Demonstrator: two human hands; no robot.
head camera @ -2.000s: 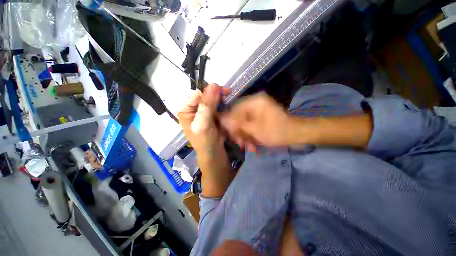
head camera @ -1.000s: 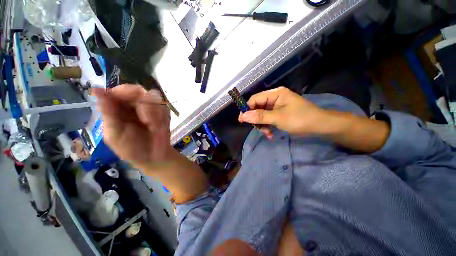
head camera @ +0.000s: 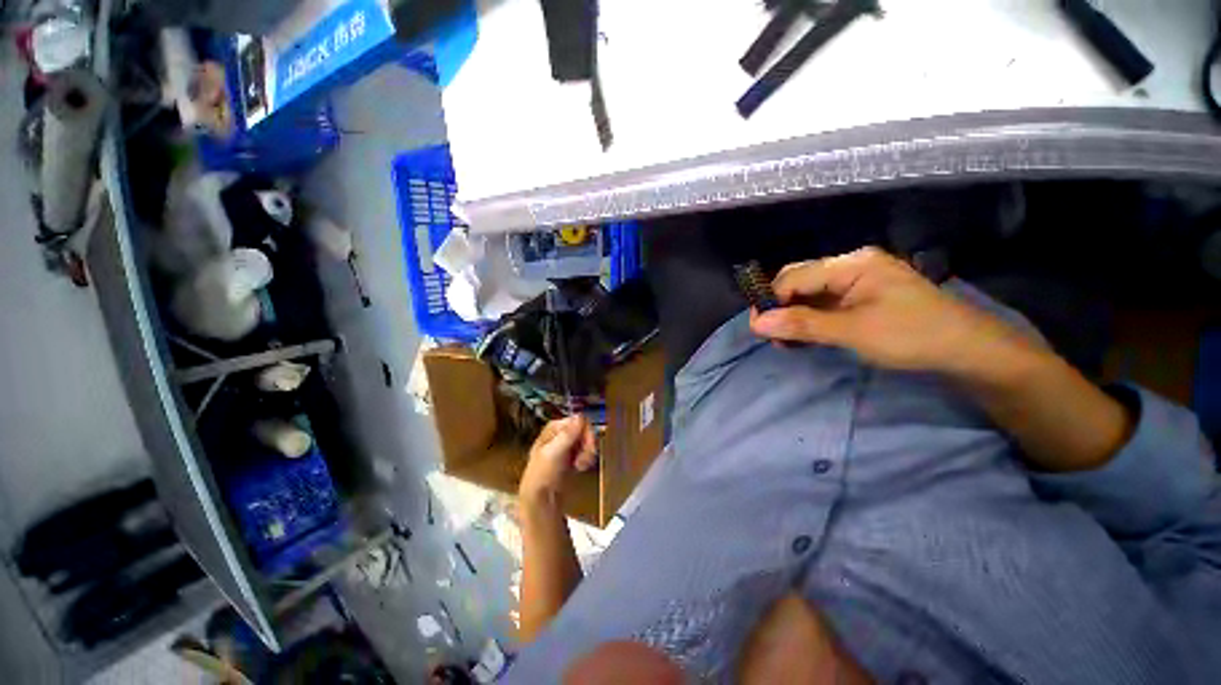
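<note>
My right hand [head camera: 857, 311] pinches a short dark patterned fabric strip [head camera: 754, 285] between thumb and fingers, above my lap near the table's front edge. The strip's free end points up and left. My left hand [head camera: 560, 455] is low at the left, over the open carton [head camera: 462, 408], with its fingers curled together. A faint thin line shows above its fingertips; I cannot tell whether the hand holds it.
Dark strips [head camera: 803, 56] and a black handle [head camera: 1106, 40] lie on the white table [head camera: 670, 121]. A long dark fabric piece [head camera: 571, 40] lies further left. Dark fabric [head camera: 569, 335] fills the carton. A blue basket [head camera: 426, 241] stands behind it.
My left hand has moved away from the strip, first out to the left, then down over the carton. My right hand keeps the strip. The view has turned and shifted, showing less tabletop.
</note>
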